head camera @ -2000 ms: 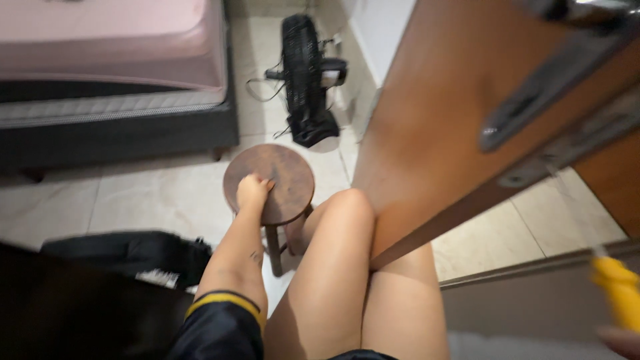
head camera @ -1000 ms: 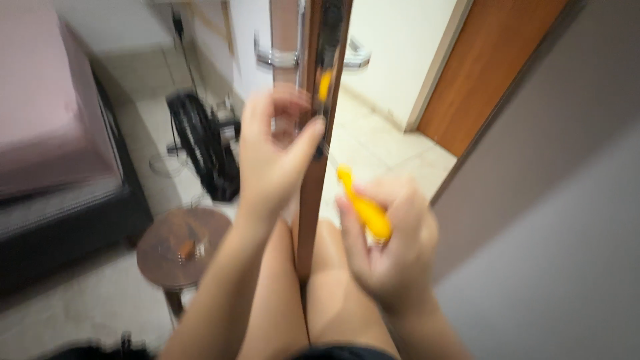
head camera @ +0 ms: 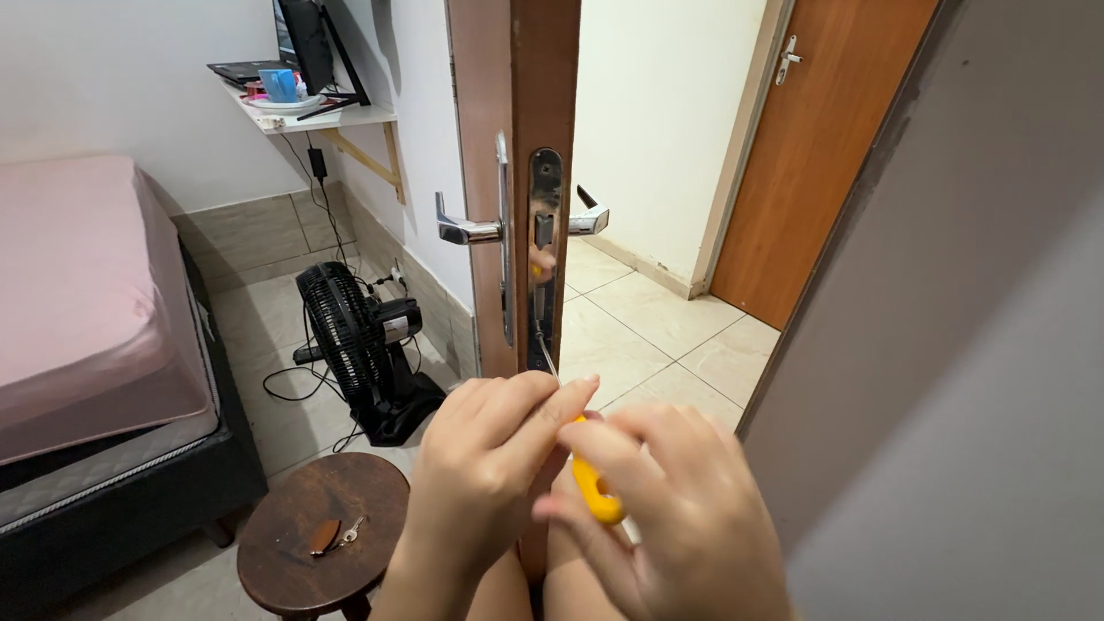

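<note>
A screwdriver with a yellow handle (head camera: pixel 595 487) is gripped by my right hand (head camera: pixel 681 500). Its thin metal shaft runs up to a screw low on the metal lock faceplate (head camera: pixel 544 185), set in the edge of a brown wooden door (head camera: pixel 483 103). My left hand (head camera: pixel 492 466) is beside the shaft, fingers curled near it; whether they pinch it is hidden. Chrome lever handles stand out on both sides of the door, the left one (head camera: pixel 470 229) nearer the bed. The faceplate shows a latch (head camera: pixel 543 228) and a reflection of fingers.
A round wooden stool (head camera: pixel 293 578) holds a key (head camera: pixel 352 530) with a brown fob (head camera: pixel 324 536). Behind it are a black fan (head camera: pixel 345 336) with cables and a bed (head camera: pixel 78 285). A wall shelf (head camera: pixel 371 116) bears a laptop and monitor. A grey surface (head camera: pixel 966 345) rises at right.
My left hand was over the stool, then rose to the door edge. Both hands are now lower beside the faceplate, with the screwdriver shaft at its lower part. The view has swung up.
</note>
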